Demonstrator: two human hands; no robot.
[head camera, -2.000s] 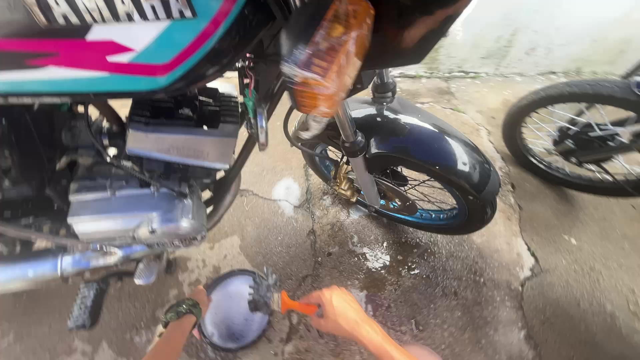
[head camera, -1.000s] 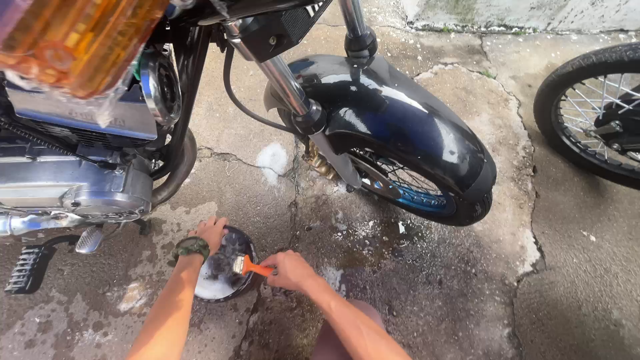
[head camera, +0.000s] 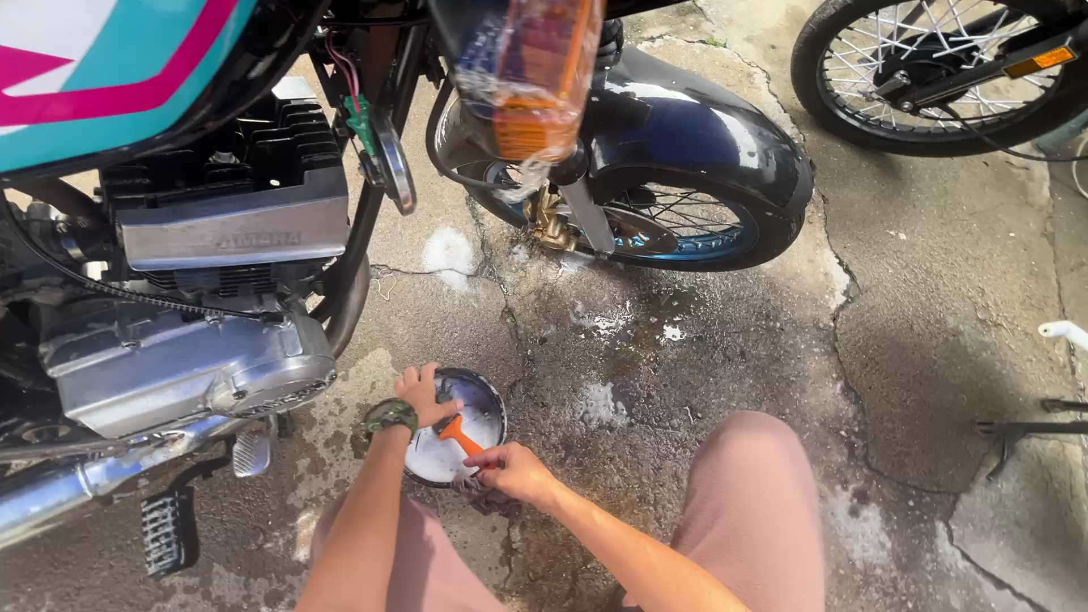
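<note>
Suds fill a round black container (head camera: 497, 399) on the ground between my knees and the motorcycle. My right hand (head camera: 514, 472) grips the orange handle of a brush (head camera: 463, 438), whose head is down at the suds beside my left hand. My left hand (head camera: 425, 395), below a camouflage wristband, lies over the container's upper left rim with fingers spread; whether its thumb touches the brush is unclear. A dark wet cloth (head camera: 489, 497) lies against the container's lower edge.
The Yamaha motorcycle's engine (head camera: 187, 365) and foot peg (head camera: 168, 531) are at left, its front wheel (head camera: 714, 238) ahead under a black fender (head camera: 680, 119). A wrapped orange turn signal (head camera: 544, 110) hangs overhead. Another spoked wheel (head camera: 901, 127) stands upper right. Foam patches (head camera: 448, 253) dot the cracked, wet concrete.
The brush's orange handle now slants up to the left, where it was nearly level one second ago. Pale suds now show where the container's inside looked darker. The view has shifted.
</note>
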